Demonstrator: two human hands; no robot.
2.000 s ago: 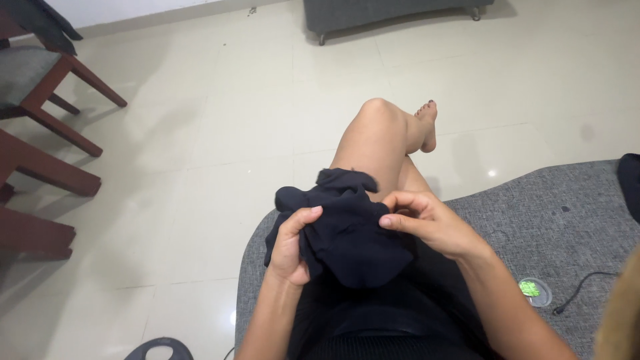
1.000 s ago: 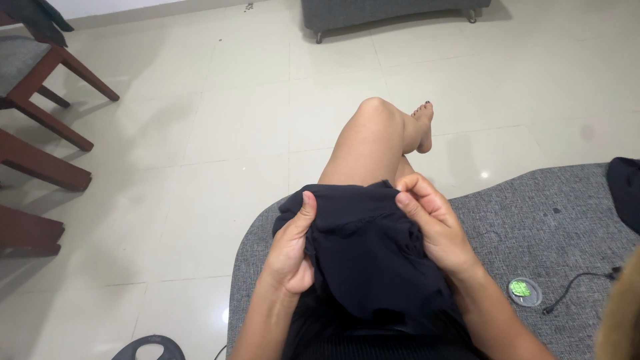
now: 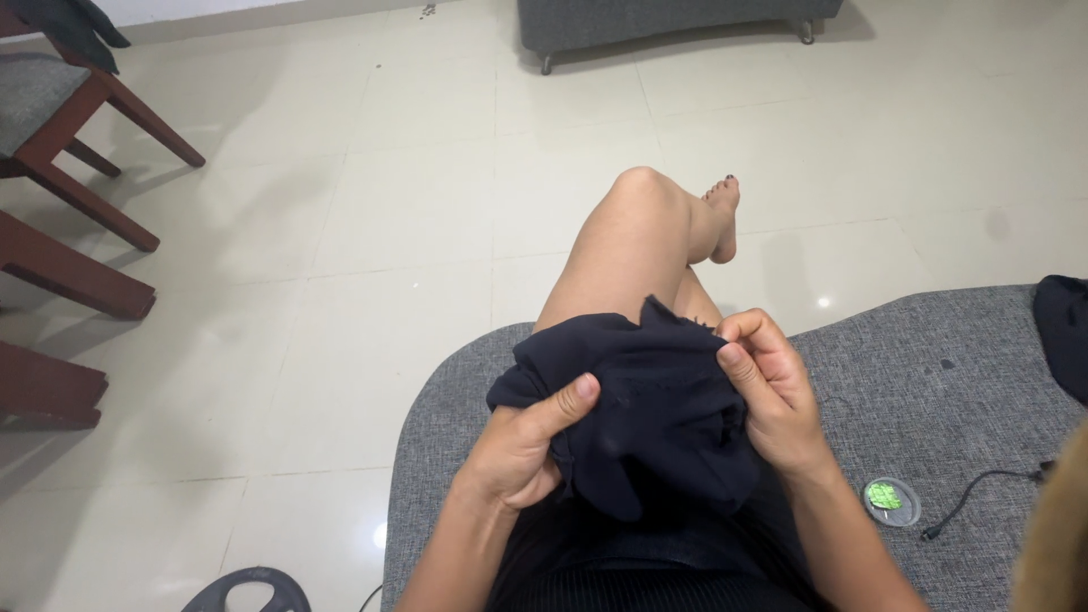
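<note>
A dark navy piece of cloth (image 3: 646, 408) lies bunched over my lap, with a frayed corner sticking up at its top edge. My left hand (image 3: 531, 442) grips its left side, thumb on top and the fingers hidden beneath. At the upper right edge, my right hand (image 3: 769, 387) pinches the cloth between thumb and forefinger. My bare crossed legs (image 3: 633, 238) extend beyond it. To the right of my right forearm, a small round clear dish (image 3: 892, 501) with something green in it rests on the grey upholstered seat (image 3: 918, 382).
A black cable (image 3: 969, 501) lies by the dish, and another dark cloth (image 3: 1062, 340) is at the seat's right end. Wooden chairs (image 3: 85, 110) stand at the left. A grey sofa (image 3: 671, 21) is ahead; a dark round-edged object (image 3: 255, 586) is on the floor at lower left.
The cloth was crumpled two seconds ago, looked flatter and more spread one second ago, and is now folded differently with a frayed corner showing. Both hands have kept hold of it.
</note>
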